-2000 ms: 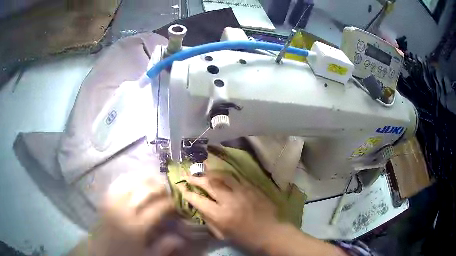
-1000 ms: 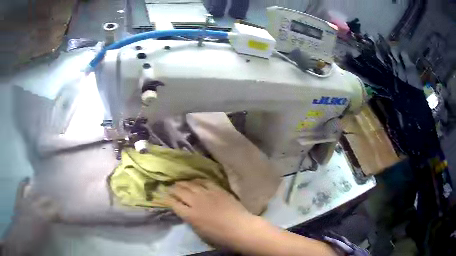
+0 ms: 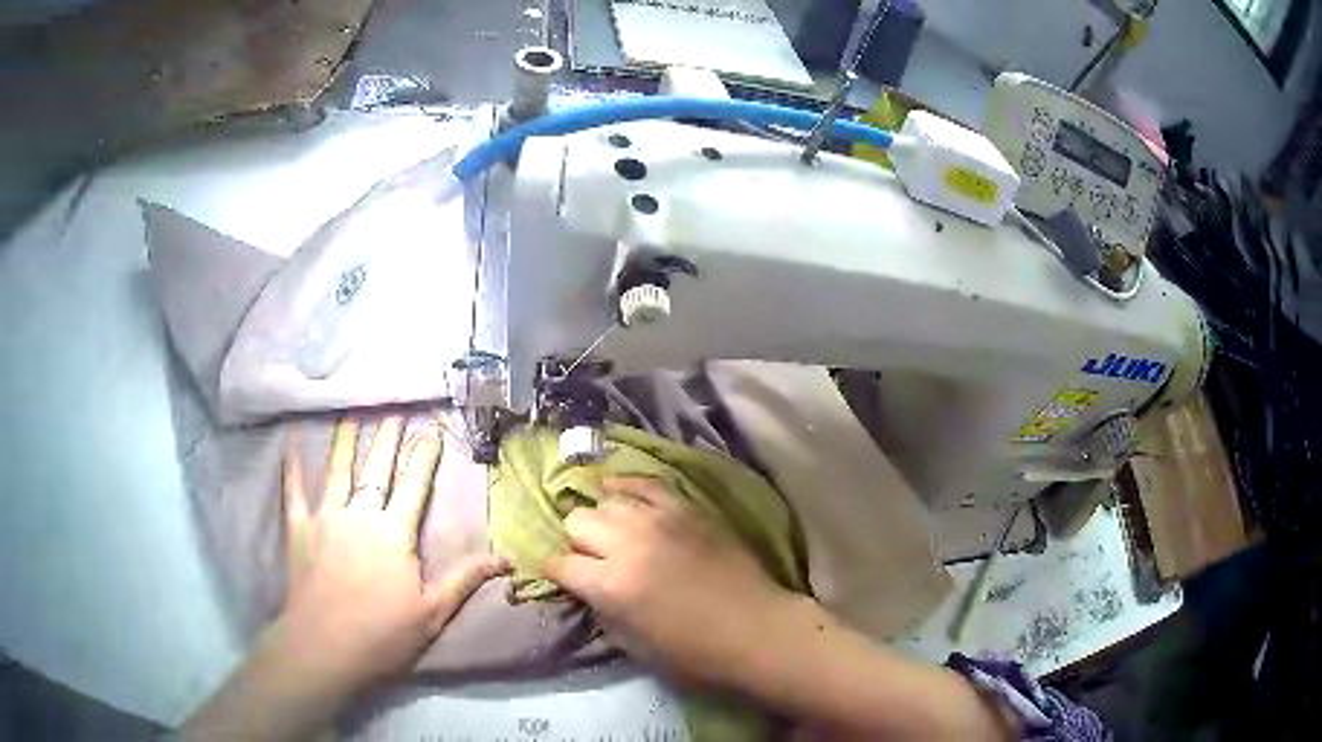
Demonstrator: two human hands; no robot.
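A grey-mauve fabric panel [image 3: 232, 478] lies left of and below the needle area of the white JUKI machine [image 3: 812, 276]. My left hand [image 3: 363, 507] lies flat on it with spread fingers, a ring on one finger, thumb towards the olive piece. A bunched olive piece [image 3: 682, 457] lies just right of the presser foot [image 3: 486, 413]. My right hand [image 3: 653, 558] has curled fingers on the olive piece, gripping its left part. A beige-mauve panel [image 3: 834, 493] passes under the machine arm. The needle tip is too small to make out.
A blue tube [image 3: 667, 109] runs along the machine head. The control panel [image 3: 1080, 160] stands behind it. Cardboard [image 3: 1189, 493] and black cut pieces [image 3: 1276, 319] are at the right. A brown board [image 3: 174, 51] is at the far left.
My left hand has come onto the mauve panel and lies flat. My right hand has closed on the olive piece nearer the presser foot. The camera view has shifted.
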